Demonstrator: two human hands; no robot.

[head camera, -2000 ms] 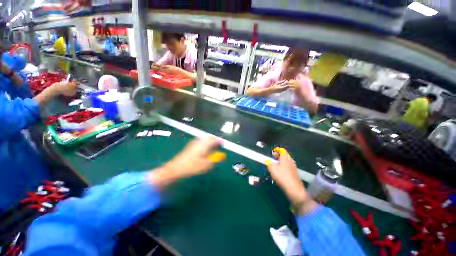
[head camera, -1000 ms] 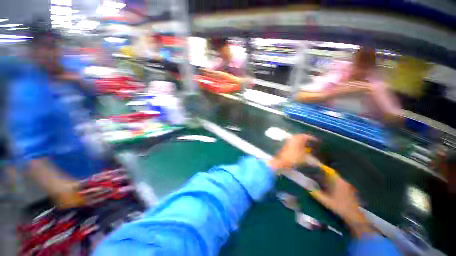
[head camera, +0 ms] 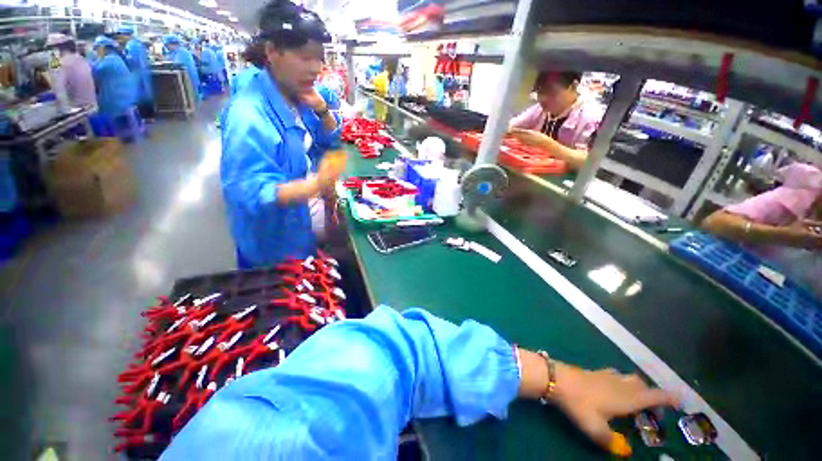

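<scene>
My left hand [head camera: 608, 403] reaches out low over the green mat at the lower right, fingers spread, with a yellow finger cot on the thumb. One small watch case [head camera: 649, 429] lies by its fingers, and a second case [head camera: 697, 429] lies just to the right beside the white strip. I see nothing held in the hand, though its palm side is hidden. My right hand is out of the picture.
A clamp tray [head camera: 248, 290] with many red clamps stands low left. A worker in blue [head camera: 270, 171] stands beyond it. Along the bench are a smartphone [head camera: 401, 238], green basket [head camera: 360, 212], small fan [head camera: 484, 188], post and blue compartment tray [head camera: 753, 279].
The view has swung left and sharpened. My right hand has left the picture. My left hand is now lower, spread by the cases. The neighbouring worker now stands upright, hand near the face.
</scene>
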